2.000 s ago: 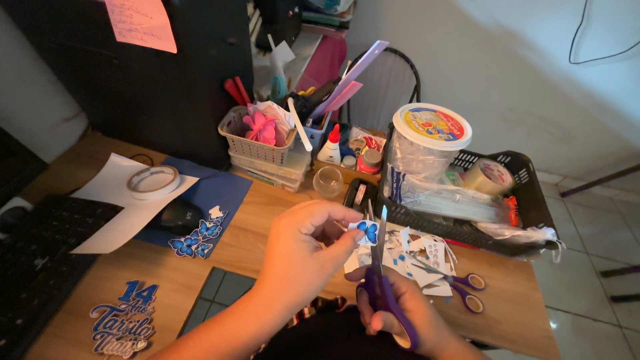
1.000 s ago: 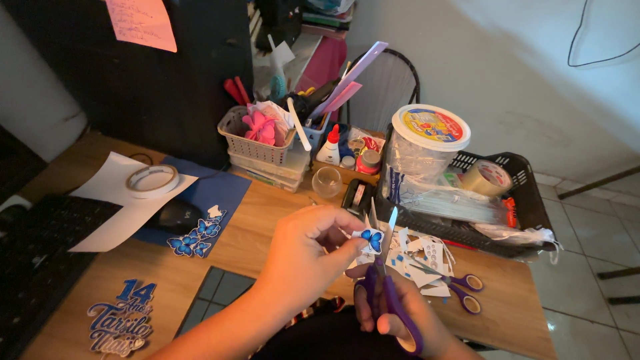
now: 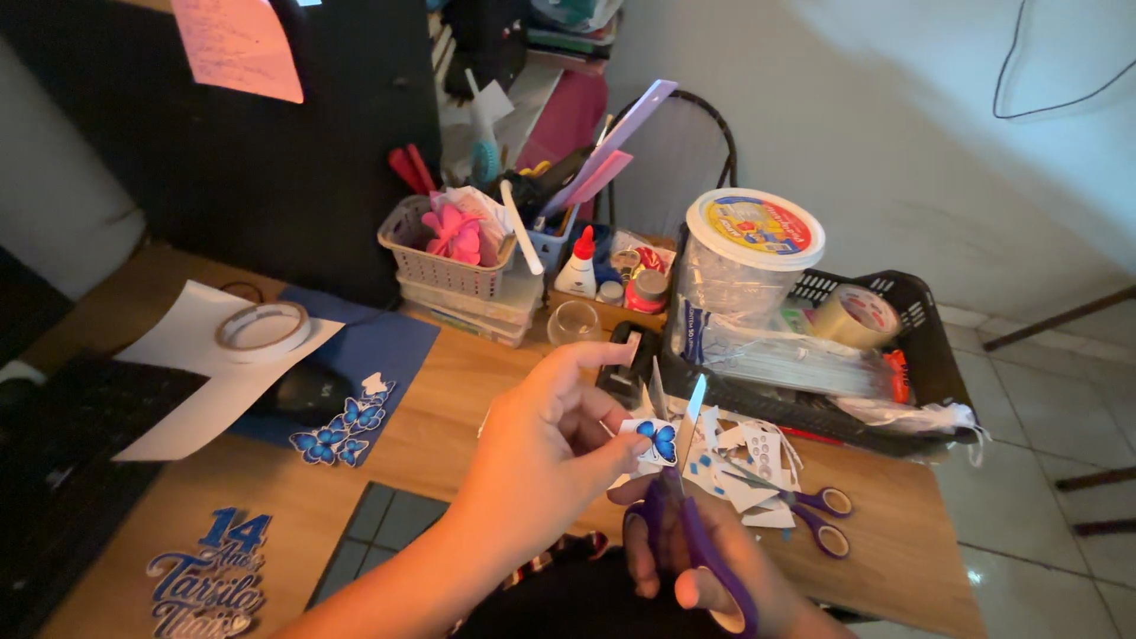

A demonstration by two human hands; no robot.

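Between its thumb and fingers, my left hand [image 3: 555, 444] holds a small piece of white paper with a blue butterfly [image 3: 657, 440] on it. My right hand [image 3: 710, 550] has its fingers in the handles of purple-handled scissors [image 3: 690, 510], whose blades stand parted and point up, close beside the paper. Paper scraps [image 3: 745, 466] lie on the table behind my right hand, with a second pair of purple-handled scissors [image 3: 821, 519] among them. Cut-out blue butterflies [image 3: 342, 430] rest on a dark blue sheet at the left.
A black plastic basket [image 3: 941, 355] holds a lidded tub [image 3: 754, 231] and a tape roll [image 3: 856, 315]. Further left stand a glue bottle [image 3: 579, 264], a small glass [image 3: 574, 324] and a grey basket [image 3: 444, 266]. A masking tape roll [image 3: 264, 330] lies on white paper, near a computer mouse [image 3: 311, 390].
The scissor blades have parted a little more. My left hand still holds the butterfly paper, close to where it was.
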